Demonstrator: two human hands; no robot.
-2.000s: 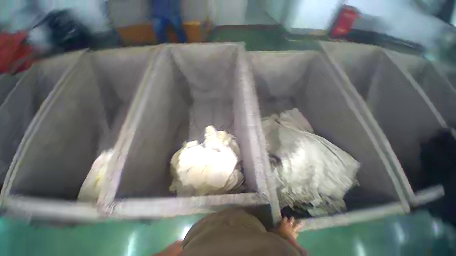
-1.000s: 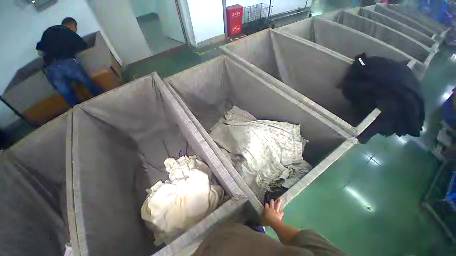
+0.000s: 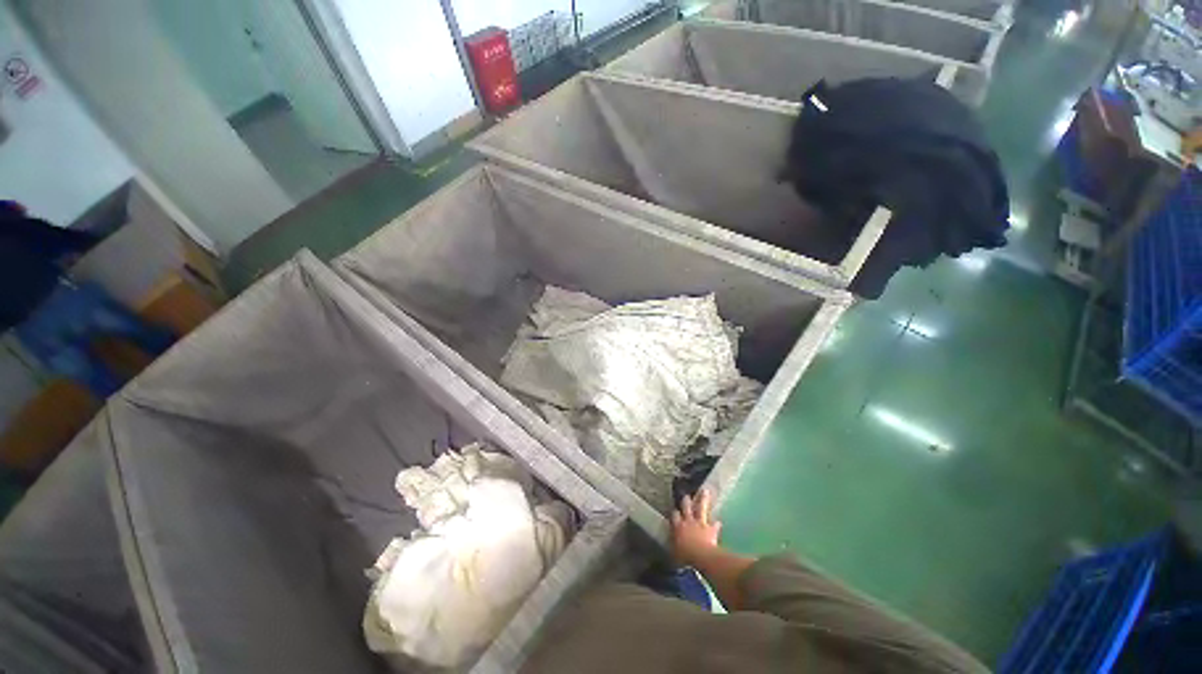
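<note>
My right hand rests on the near corner of a cloth-lined bin's rim, fingers over the edge. That bin holds a flattened grey-beige garment pile, with something dark at its near corner. The bin to its left holds a rounded cream garment bundle on its floor. My left hand is not in view. My brown sleeve crosses the bottom of the picture.
A dark garment pile hangs over a bin edge further along the row. Blue crates stand at right, another blue crate at lower right. Green floor lies between. A person is at far left by a bin. A red box stands behind.
The view has swung right along the bin row, bringing the blue crates in. My right hand stays at the bin's corner. My left hand, partly seen at first, is out of view.
</note>
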